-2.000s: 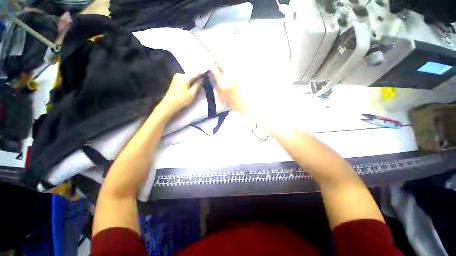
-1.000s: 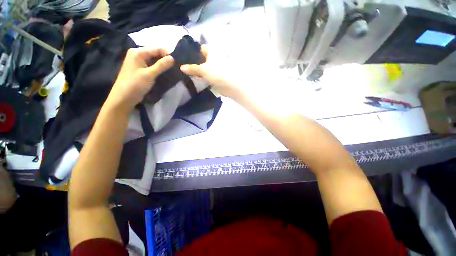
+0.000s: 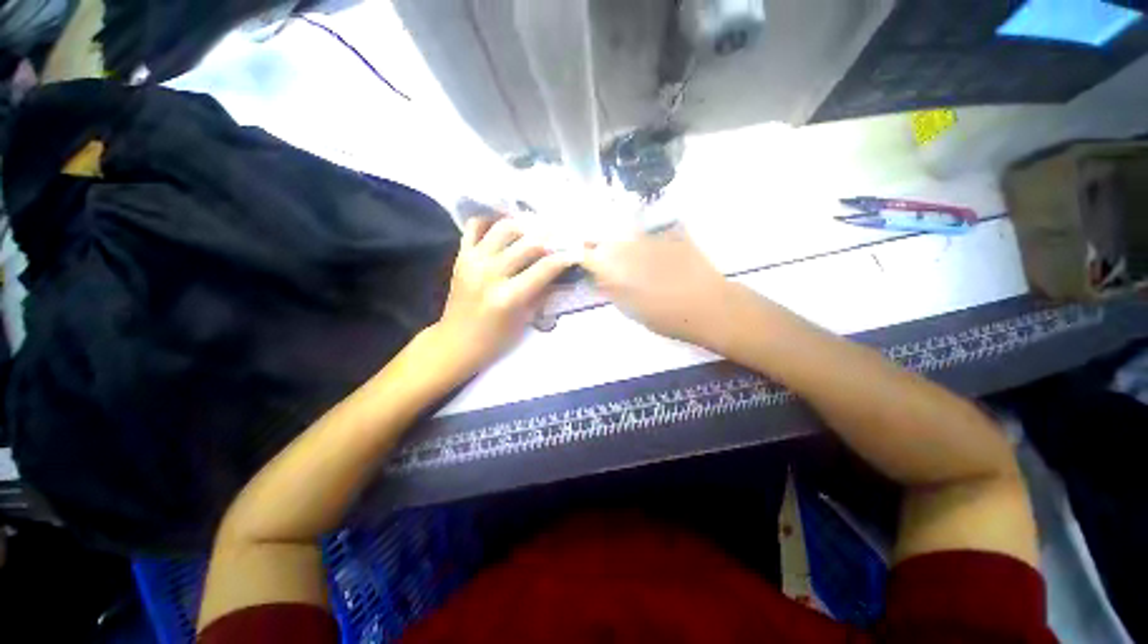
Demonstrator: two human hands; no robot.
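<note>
The black garment point(image 3: 239, 277) lies in a large heap at the left of the table and hangs over its front edge. My left hand point(image 3: 504, 277) and my right hand point(image 3: 655, 277) are close together below the sewing machine's head point(image 3: 630, 63). Both hold a small dark and greyish piece of fabric point(image 3: 573, 273) between their fingertips, near the presser foot area point(image 3: 642, 164). Strong glare and the fingers hide most of the piece and the needle.
A red and blue pen-like item point(image 3: 906, 215) lies right of my hands. A brown cardboard box point(image 3: 1076, 220) stands at the far right. A yellow patch point(image 3: 933, 125) is beside the machine. The ruler strip point(image 3: 567, 434) runs along the front edge, with a blue basket point(image 3: 390, 572) below.
Both hands have moved right with the small piece, to below the machine head. The black garment now spreads wider at the left, covering the pale cloth. The view has shifted closer to the machine.
</note>
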